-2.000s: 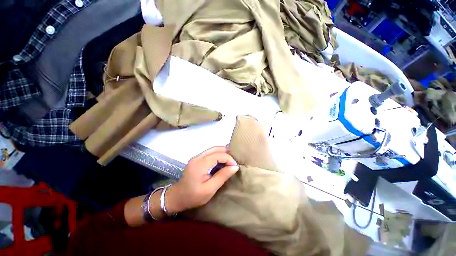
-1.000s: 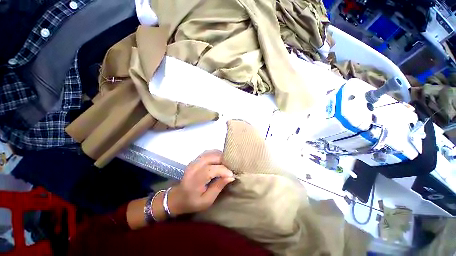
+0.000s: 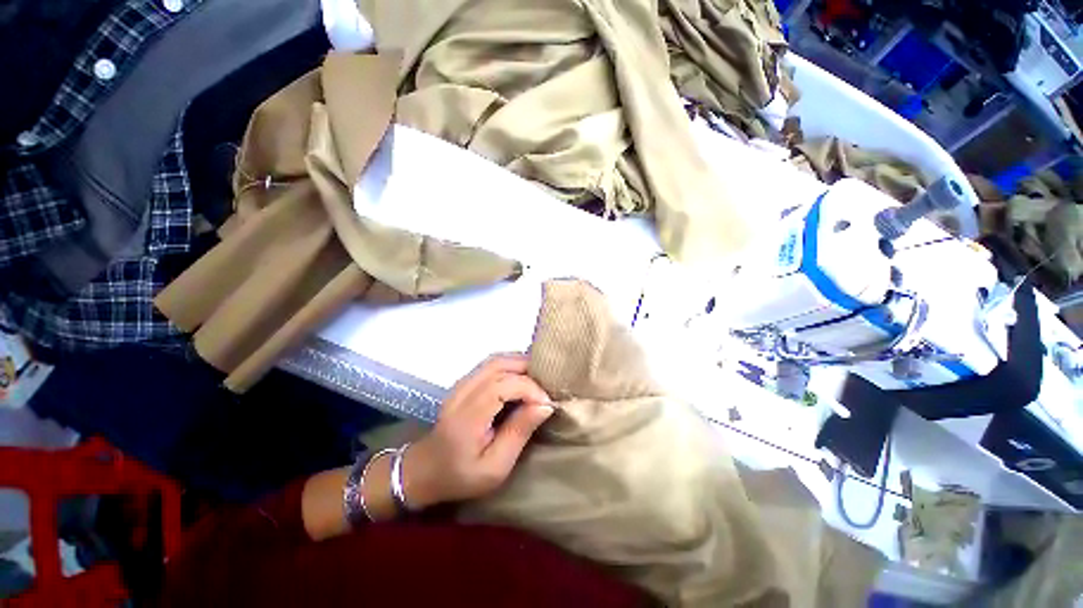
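Observation:
A khaki garment piece (image 3: 618,463) lies over the table's front edge and my lap. Its ribbed-looking end flap (image 3: 580,344) rests on the white table top, with a seam line below it. My left hand (image 3: 481,434), with bracelets at the wrist, pinches the piece at the left end of this seam between thumb and fingers. My right hand is not visible. No tool shows in my left hand.
A white sewing machine (image 3: 819,279) with blue trim stands at right, a black phone-like rectangle (image 3: 857,422) beside it. Khaki pieces (image 3: 523,95) heap at the back and hang at left (image 3: 267,279). A checked garment (image 3: 101,214) and red plastic seat (image 3: 89,523) are at left.
My left hand keeps its pinch and stays almost in place. The flap has tipped slightly left compared with two seconds ago, and the cloth below the seam lies smoother. The view has shifted slightly.

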